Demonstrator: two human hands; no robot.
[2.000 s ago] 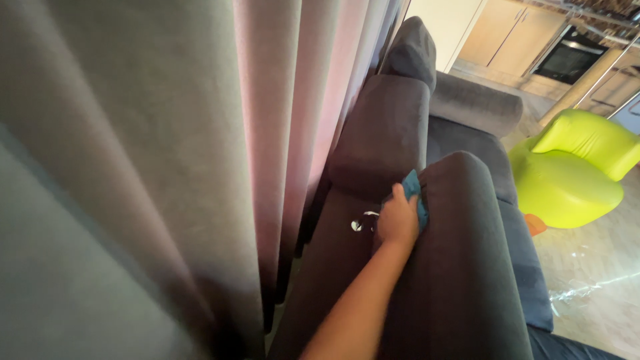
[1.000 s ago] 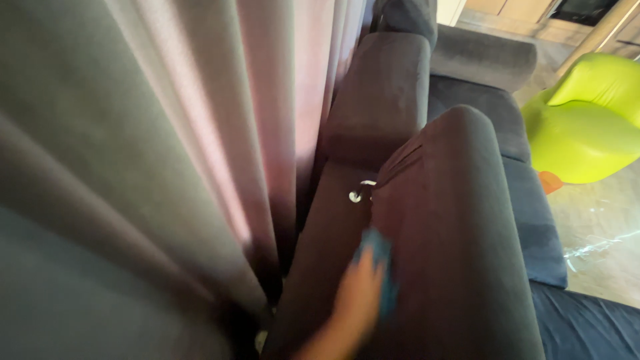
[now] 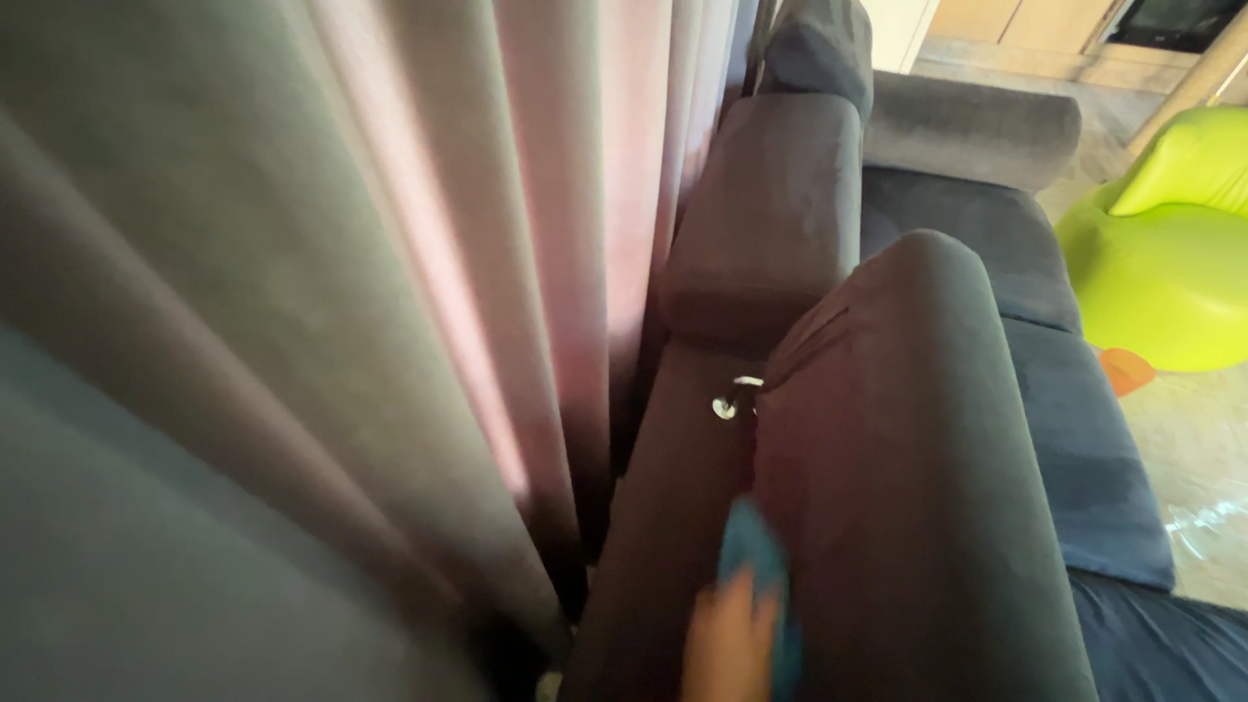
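Observation:
My left hand (image 3: 731,639) is low in the middle of the view, blurred, closed around a blue cloth (image 3: 756,556). The cloth lies between my fingers and the curtain-facing side of a raised dark grey sofa backrest (image 3: 907,468), and seems to touch its fabric. Ahead of the hand, a shiny metal fitting (image 3: 725,407) shows at the base of the backrest, where the cover is creased. Beyond it stands another backrest cushion (image 3: 770,214). My right hand is out of view.
Long grey-pink curtains (image 3: 468,244) hang close along the left. Sofa seats (image 3: 1082,439) and a rolled armrest (image 3: 965,127) are on the far side of the backrest. A lime green chair (image 3: 1170,253) and an orange object (image 3: 1126,371) are at right.
My left hand, with the blue cloth in it, has moved from near the top end of the raised backrest down along its side towards me. The view has shifted somewhat closer.

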